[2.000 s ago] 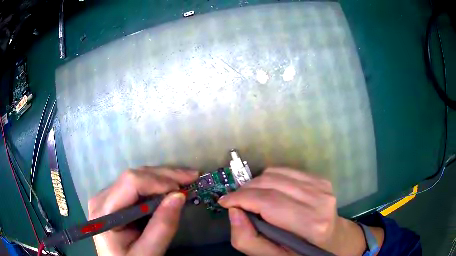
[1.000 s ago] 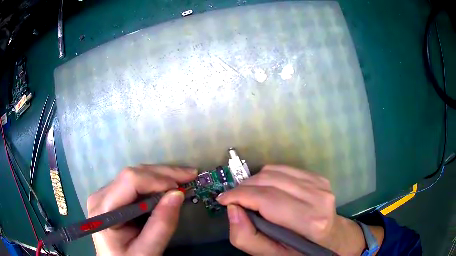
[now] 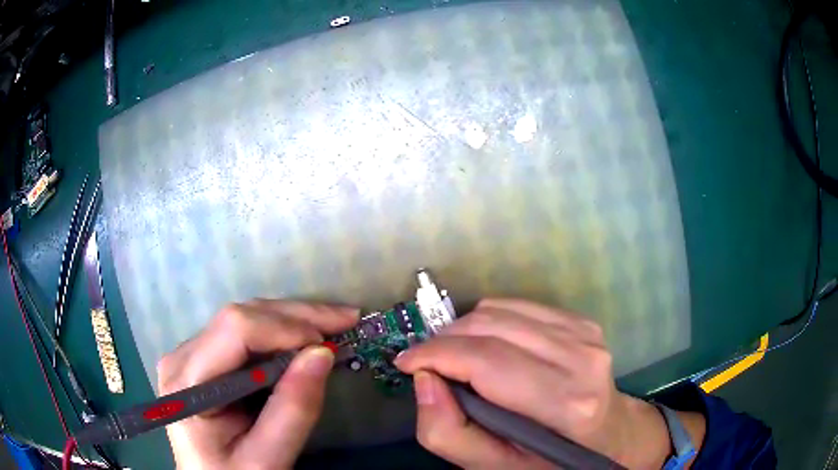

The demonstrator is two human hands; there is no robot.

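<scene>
A small green circuit board (image 3: pixel 390 332) lies near the front edge of the pale mat (image 3: pixel 386 220), with a pale cylindrical connector (image 3: pixel 430 301) at its upper right. My left hand (image 3: pixel 262 376) is shut on a dark grey probe with red marks (image 3: pixel 198 397), its tip end at the board's left part. My right hand (image 3: pixel 515 376) is shut on a plain dark grey probe (image 3: pixel 524 435), its front end at the board's lower right. My fingers hide both tips, so I cannot tell the exact contact points. Both hands rest beside the board.
Tweezers (image 3: pixel 73 252) and a flat strip with a speckled handle (image 3: pixel 105 349) lie left of the mat. A second small board (image 3: pixel 39 170) lies farther left. A slim metal rod (image 3: pixel 110 55) is at the left rear. A black cable (image 3: pixel 818 211) runs along the right.
The board and both hands with their probes have shifted very slightly left and up in view. Both hands keep their hold.
</scene>
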